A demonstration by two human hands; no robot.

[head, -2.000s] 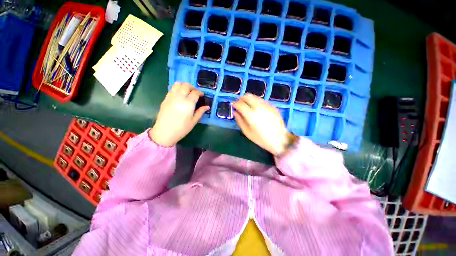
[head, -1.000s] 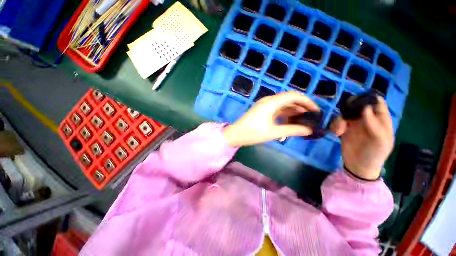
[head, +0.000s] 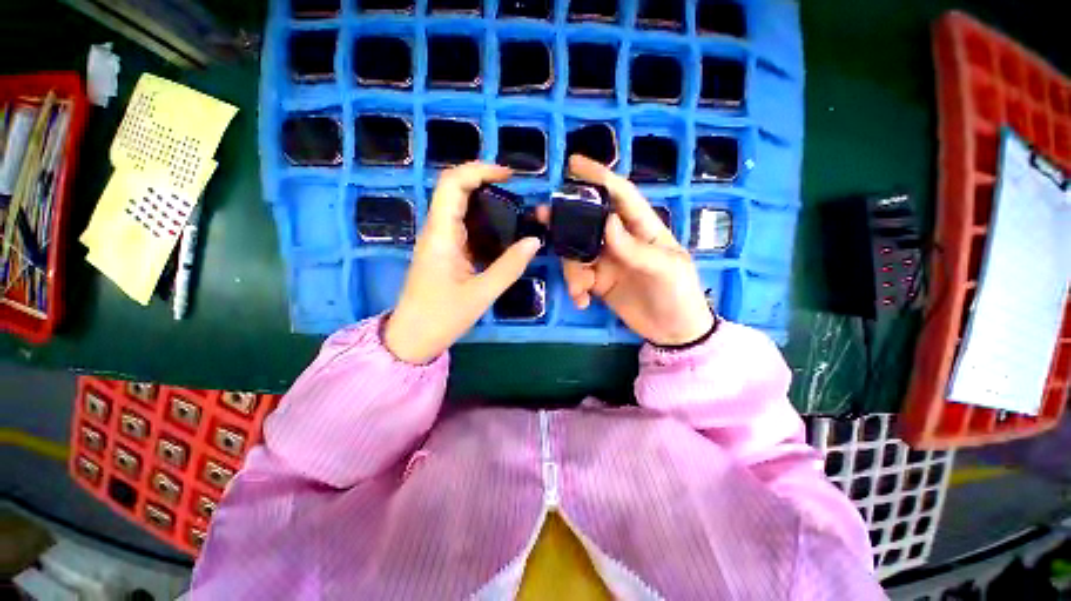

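My left hand [head: 449, 276] holds a dark watch body [head: 494, 223] between thumb and fingers. My right hand [head: 646, 272] holds a second dark watch body [head: 578, 224], with a light strip along its top edge. The two watches are side by side above the blue foam tray [head: 323, 272]. The tray's pockets hold rows of dark-screened watch units. One unit [head: 521, 298] lies in the front row below my hands, and one [head: 712, 228] near the right shows a pale patch. My hands hide some pockets.
Left: yellow sticker sheets [head: 150, 176], a white marker pen [head: 184, 265] and a red tool bin [head: 68, 211]. Right: a black power box [head: 871, 256] with cables, and a clipboard sheet [head: 1019, 282] on a red foam tray [head: 934, 340]. Below: a red tray of metallic units [head: 174, 458] and a white grid tray [head: 893, 473].
The view has swung right and levelled. Both watches, apart and blurred a second ago, are now held upright side by side. Two seconds ago my hands were at the tray's front row.
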